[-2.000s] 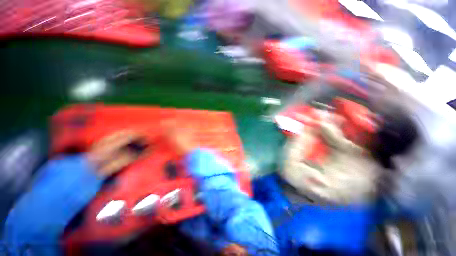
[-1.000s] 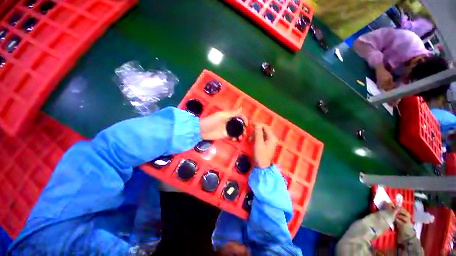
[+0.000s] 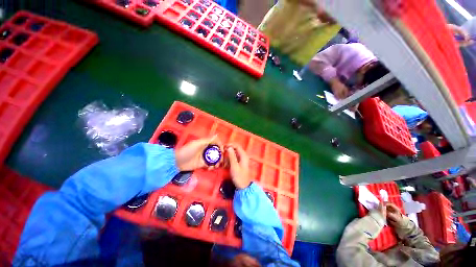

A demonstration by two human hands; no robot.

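The red-orange parts tray point(image 3: 284, 180) lies tilted in front of me, with black units in several pockets. My left hand point(image 3: 192, 155) holds a round black unit point(image 3: 212, 155) above the tray; its face shows a bright white and purplish pattern. My right hand point(image 3: 238, 166) is just to the right of the unit, fingers bent close together. I cannot tell whether it holds something small. One tray unit point(image 3: 218, 220) near the front edge bears a small yellowish rectangle. A clear plastic heap point(image 3: 112, 125) lies left of the tray.
Spare trays stand at left point(image 3: 52, 57) and beyond point(image 3: 219, 31) on the green surface. Single black units point(image 3: 242, 97) are spaced along it. Grey metal posts point(image 3: 396, 169) cross the right side. Another worker's hands point(image 3: 387, 213) are over a tray at lower right.
The view has shifted, so the tray and hands sit lower and further left. The held unit's face was dark a second ago and now shows bright. The left hand still holds it.
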